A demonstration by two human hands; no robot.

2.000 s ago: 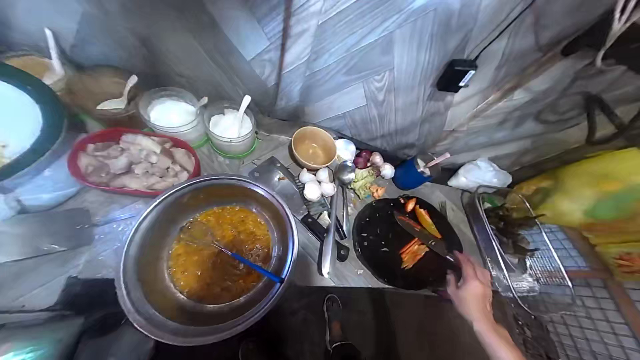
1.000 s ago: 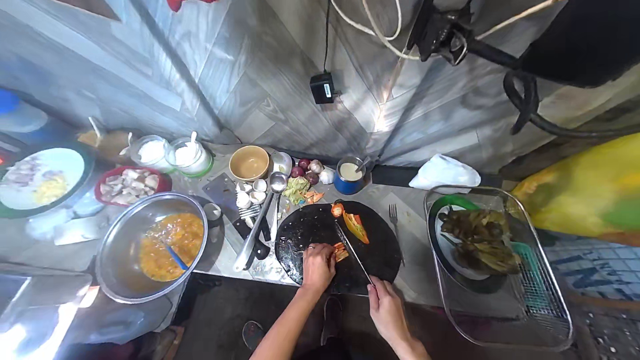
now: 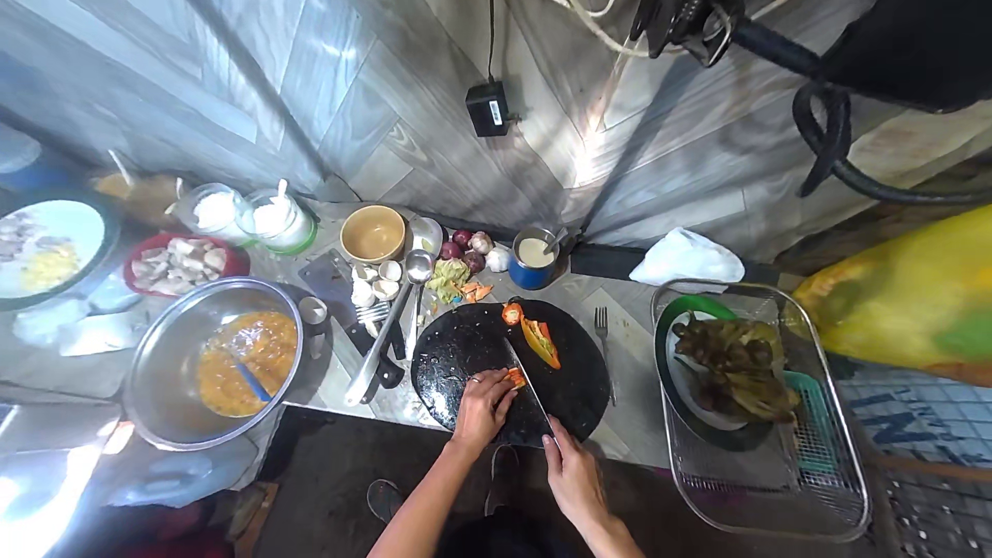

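Note:
On the round black cutting board point(image 3: 457, 349), my left hand point(image 3: 482, 407) presses down strips of orange-red pepper point(image 3: 515, 378) with its fingertips. My right hand point(image 3: 572, 465) grips a kitchen knife point(image 3: 535, 391), its blade lying just right of the strips and pointing away from me. A larger piece of orange pepper point(image 3: 540, 342) and the pepper's stem end point(image 3: 512, 313) rest beyond the blade. Pepper scraps point(image 3: 475, 292) and leafy peelings point(image 3: 448, 280) sit behind the board. The knife handle is mostly hidden in my right hand.
Left stand a steel bowl point(image 3: 147, 372) of orange-yellow liquid, a ladle point(image 3: 380, 341), eggshells point(image 3: 385, 289) and a tan bowl point(image 3: 373, 235). Behind are onions, garlic and a blue mug point(image 3: 532, 275). A fork point(image 3: 602, 329) lies right of the board, beside a wire basket point(image 3: 841, 434) holding a plate of cooked eggplants.
Two seconds ago only my right hand showed, at the knife on the board; my left hand has since come onto the pepper strips. The view has shifted to the right.

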